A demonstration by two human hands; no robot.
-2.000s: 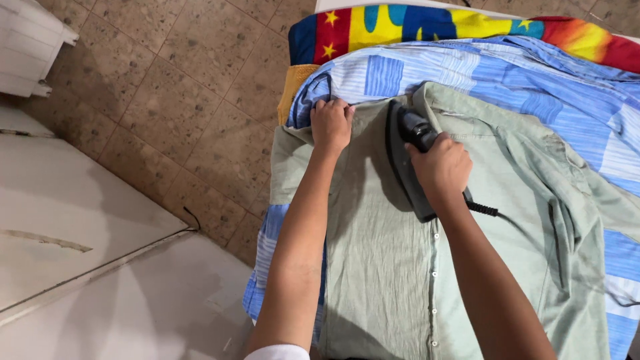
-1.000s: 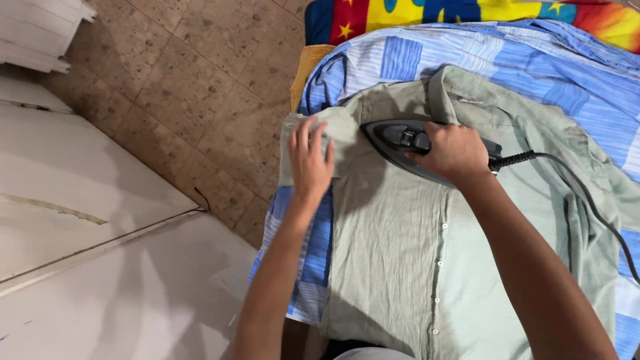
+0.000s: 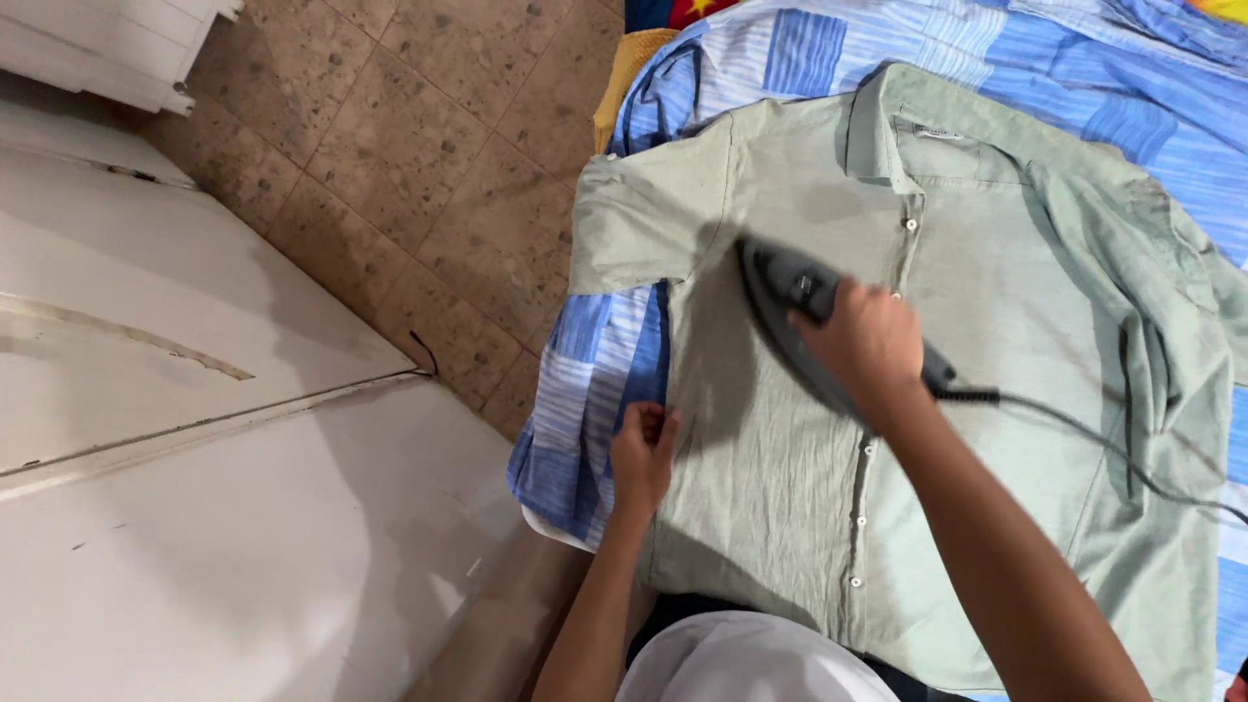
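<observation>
A pale green button-up shirt (image 3: 760, 439) lies spread with its collar at the top and one short sleeve out to the left. My right hand (image 3: 868, 341) grips the handle of a dark grey clothes iron (image 3: 795, 317), which is over the shirt's left front panel, tip toward the upper left. My left hand (image 3: 645, 453) is at the shirt's left side edge, fingers curled; whether it pinches the fabric is hard to tell. Fine wrinkles run down the panel below the iron. White buttons line the placket.
Blue-and-white patterned cloth (image 3: 585, 390) lies beneath the shirt, with a yellow cloth edge (image 3: 629, 73) at the upper left. The iron's cord (image 3: 1082, 429) trails right across the shirt. White panels (image 3: 244, 546) stand at the left, beside the tiled floor (image 3: 409, 146).
My left hand has moved down from the sleeve area to the shirt's side edge. The iron, still in my right hand, has moved down from near the shoulder and turned tip up-left.
</observation>
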